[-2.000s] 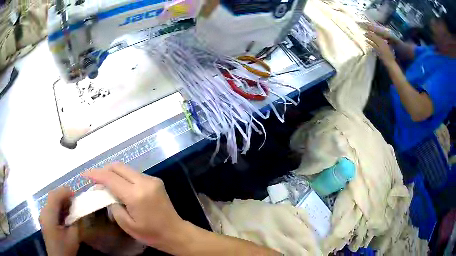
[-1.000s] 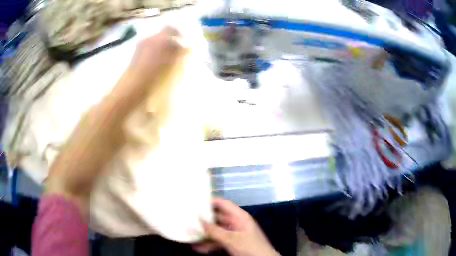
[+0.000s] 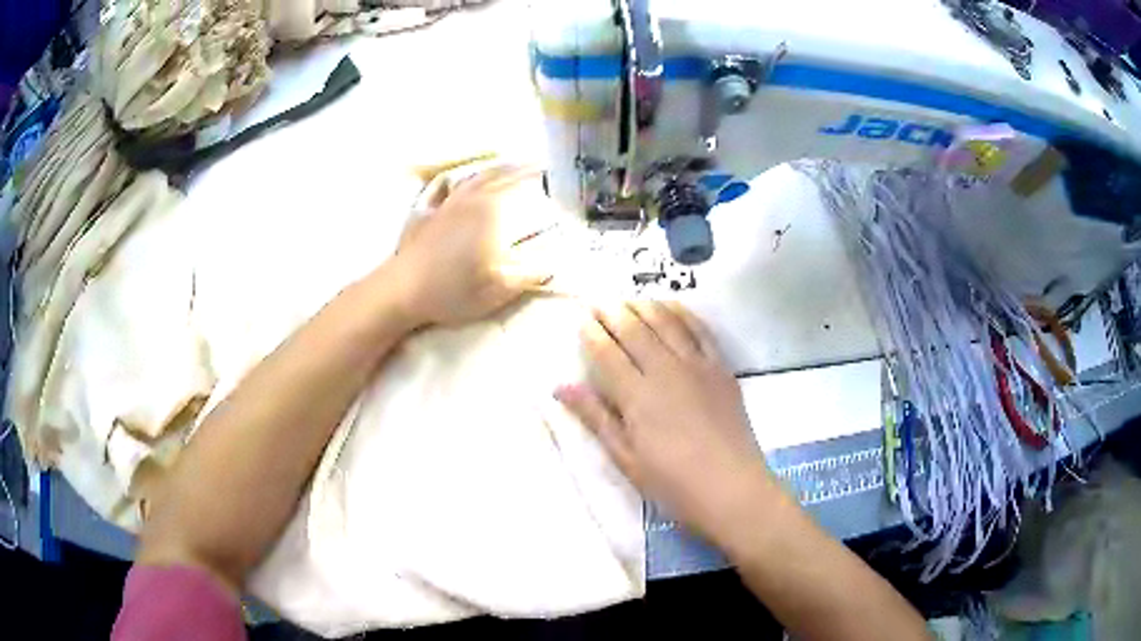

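Note:
A cream garment piece (image 3: 488, 476) lies on the white machine table and hangs over its front edge. My left hand (image 3: 473, 244) rests on its upper part, left of the needle area, with the fingers partly bent. My right hand (image 3: 651, 388) lies flat on its right edge, just in front of the needle area, fingers together. The presser foot area (image 3: 616, 223) of the white "Jack" sewing machine (image 3: 801, 94) is close above the cloth's upper right end. Glare hides whether cloth lies under the foot.
Elastic strips (image 3: 932, 376) hang at the right, with red-handled scissors (image 3: 1020, 394) behind them. Green and blue sticks (image 3: 892, 438) stand beside the strips. Cream pieces (image 3: 94, 288) are heaped at the left, crossed by a dark strip (image 3: 269, 123). A ruler scale (image 3: 832, 473) runs along the front edge.
The view has swung left to the machine. The small cream piece held low is no longer seen; a large cream piece now lies on the table. Both hands have moved near the needle.

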